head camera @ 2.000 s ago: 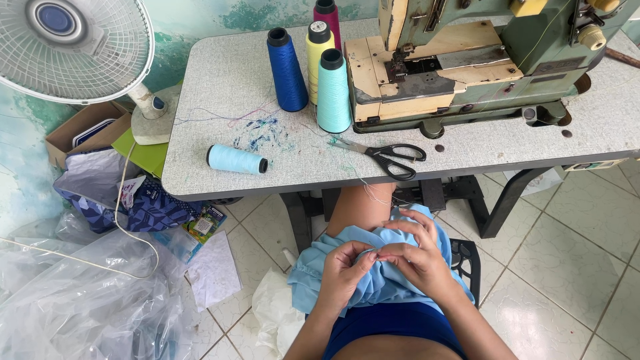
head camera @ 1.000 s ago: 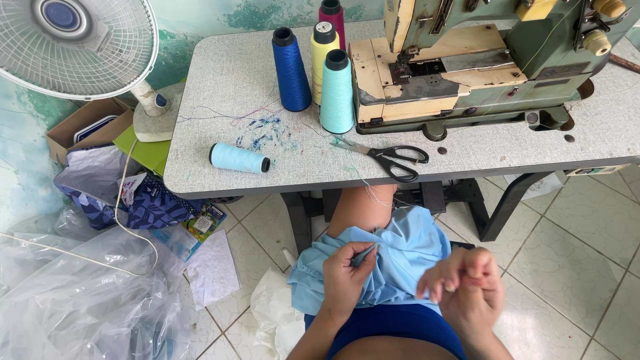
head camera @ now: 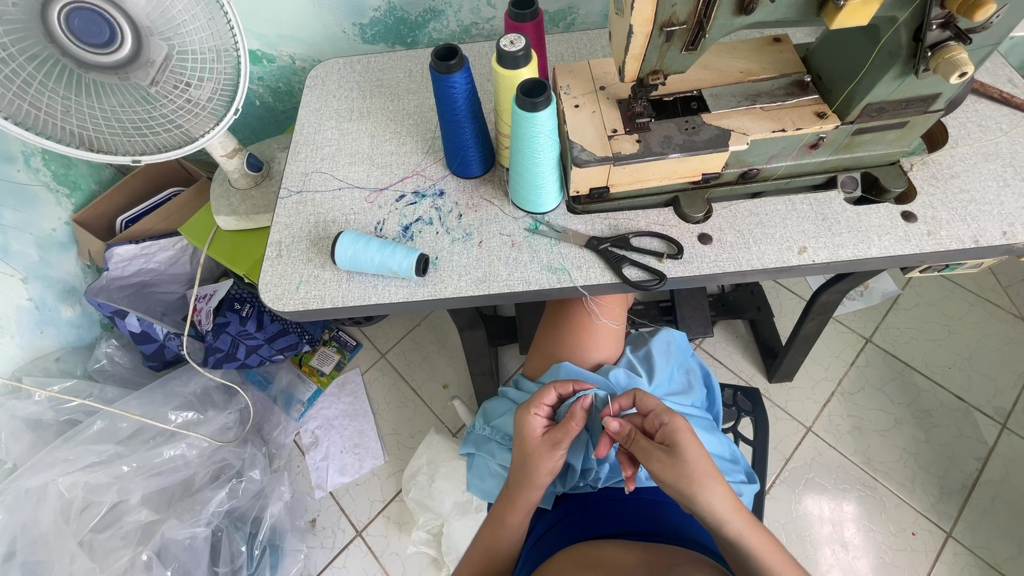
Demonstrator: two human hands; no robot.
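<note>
Light blue fabric point(head camera: 672, 376) lies gathered over my lap. My left hand point(head camera: 552, 432) pinches a fold of it between thumb and fingers. Close beside it, my right hand point(head camera: 648, 436) holds a thin sewing needle point(head camera: 610, 405) upright between thumb and forefinger, near the pinched fold. Black-handled scissors point(head camera: 612, 248) lie at the table's front edge, with loose thread hanging below them. A light blue thread cone point(head camera: 376, 254) lies on its side. Upright stand blue point(head camera: 464, 116), yellow point(head camera: 504, 76), aqua point(head camera: 536, 152) and dark magenta point(head camera: 528, 32) cones.
An industrial sewing machine point(head camera: 704, 120) stands on the speckled table point(head camera: 320, 160), where thread scraps are scattered. At left are a fan point(head camera: 104, 72), a cardboard box point(head camera: 88, 216), a patterned blue bag point(head camera: 248, 328) and clear plastic sheeting point(head camera: 144, 472). A white cord crosses them.
My right hand, raised away to the right one second ago, is back beside my left hand at the fabric. My left hand keeps its pinch on the cloth.
</note>
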